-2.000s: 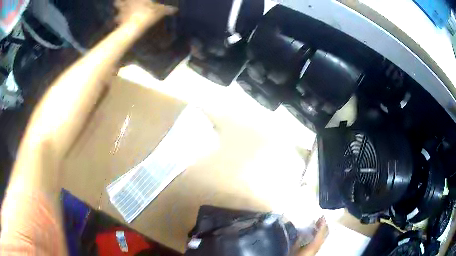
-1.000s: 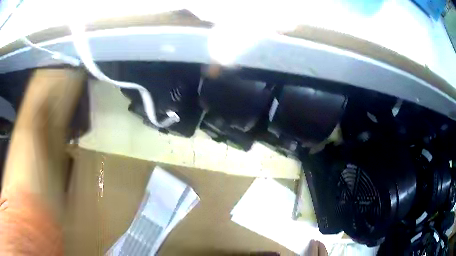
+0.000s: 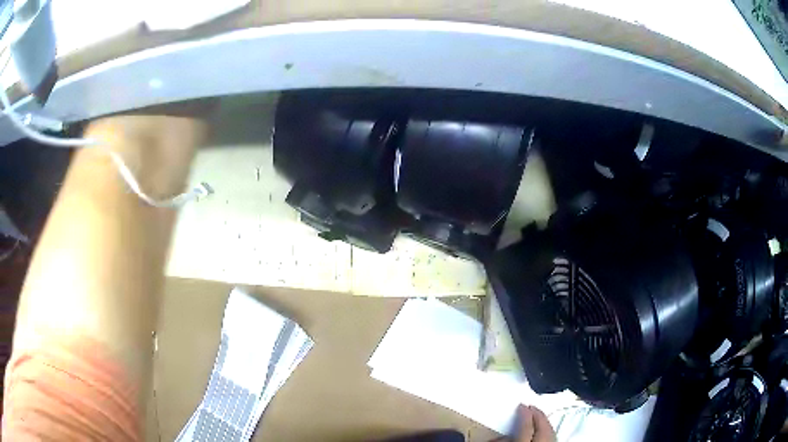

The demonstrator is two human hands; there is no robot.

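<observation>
My left forearm in an orange sleeve reaches up the left side. My left hand is blurred and shaded under the shelf edge, and its grip is hidden. My right hand shows only fingertips at the bottom edge, beside white paper. A thin black edge of something shows at the bottom. Two black fans stand side by side under the shelf. Ruled adhesive strip sheets lie fanned on brown cardboard.
A grey shelf edge curves across the top. A white cable hangs at left. A black fan with a spiral-slotted grille stands at right, with more fans beyond. Crumpled clear or white wrapping lies below it.
The view has shifted right. The leftmost black fan under the shelf, beside the cable, no longer shows there. My left hand has moved under the shelf. The fan at the bottom is almost out of view.
</observation>
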